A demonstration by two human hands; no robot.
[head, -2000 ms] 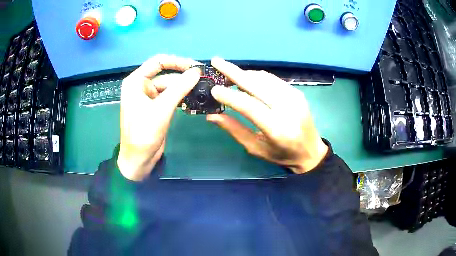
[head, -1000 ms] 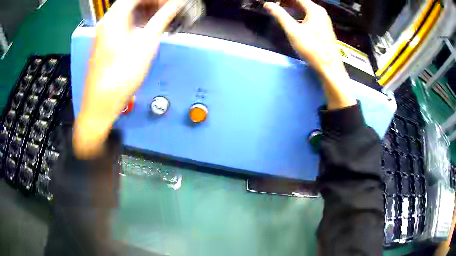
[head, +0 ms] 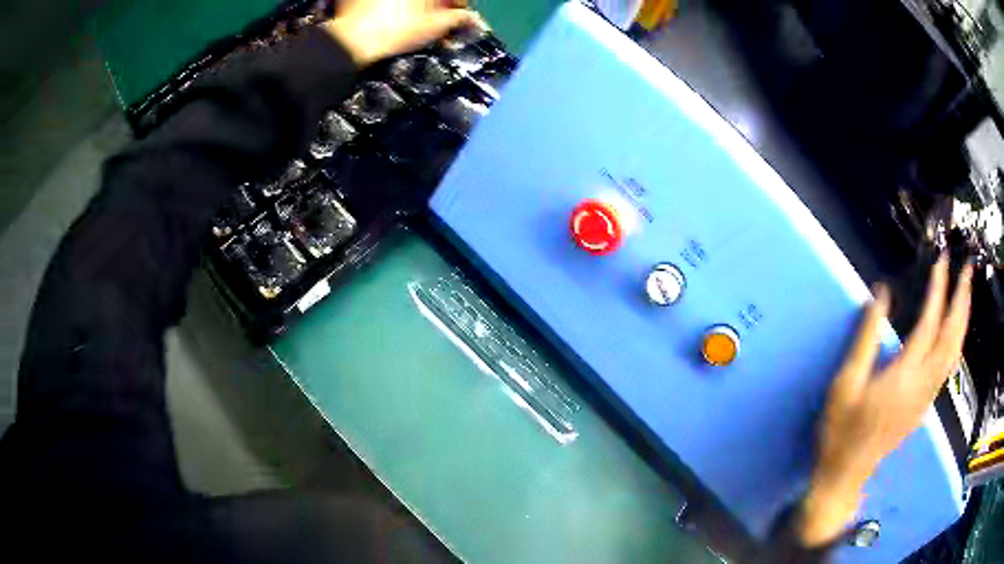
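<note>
My left hand (head: 402, 24) is at the top edge, partly cut off. Its fingers reach over the far end of the black blister tray (head: 380, 187) on the left; whether they hold a piece cannot be told. Dark pieces with shiny parts (head: 319, 220) sit in several tray pockets. My right hand (head: 881, 397) is over the right part of the blue control panel (head: 617, 331), fingers spread and pointing up towards the dark machine area (head: 837, 121). Nothing shows in its grasp. Shiny, blurred parts lie just beyond its fingertips.
The red emergency stop button (head: 596, 227), a white button (head: 664, 284) and an orange button (head: 720, 346) are on the panel. A clear ridged plastic strip (head: 495, 358) lies on the green mat (head: 440, 463). A yellow-black guard edge (head: 988, 455) is at far right.
The view has swung left and tilted. My left hand has moved from the machine area to the left tray. My right hand is now lower over the panel, its fingers spread.
</note>
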